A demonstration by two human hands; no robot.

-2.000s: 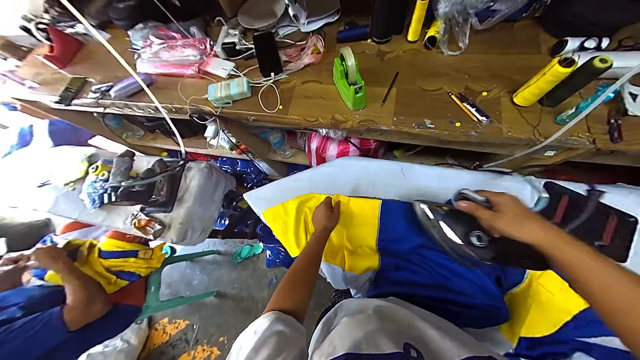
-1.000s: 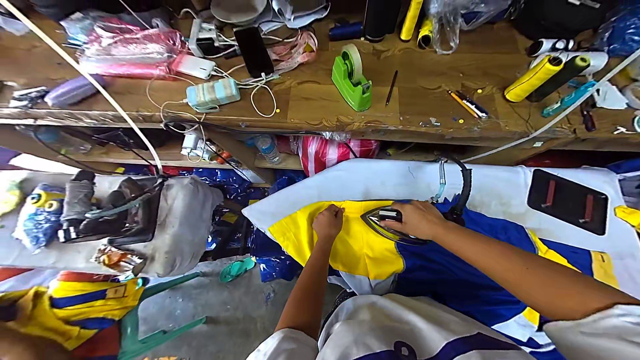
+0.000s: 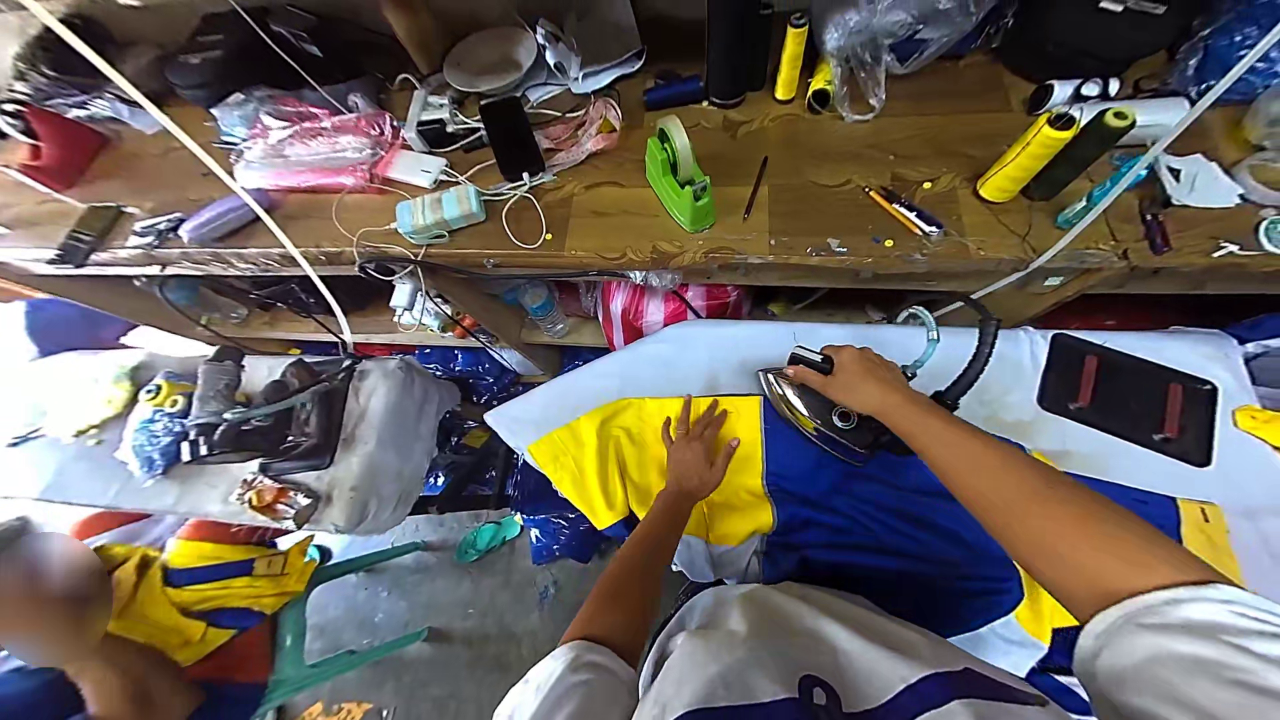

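A blue and yellow garment [image 3: 860,520] lies over the white-covered ironing board [image 3: 680,355]. My right hand [image 3: 850,380] grips the handle of an electric iron [image 3: 825,415], whose soleplate rests at the upper edge of the blue fabric, its tip pointing up and left. A black hose and a light blue coil run from the back of the iron. My left hand [image 3: 697,455] lies flat with fingers spread on the yellow part of the garment, left of the iron. A black iron rest [image 3: 1128,400] with two reddish bars sits on the board at the right.
Behind the board runs a wooden shelf [image 3: 810,225] with a green tape dispenser [image 3: 680,175], thread cones, pencils, a phone [image 3: 512,138] and cables. On the left, another iron [image 3: 260,410] stands on a second padded board [image 3: 385,440]. A person [image 3: 110,640] sits near it by a green chair [image 3: 290,650].
The iron in my right hand has moved off the yellow fabric onto the blue fabric's upper edge. My left hand, closed on the yellow part before, now lies spread.
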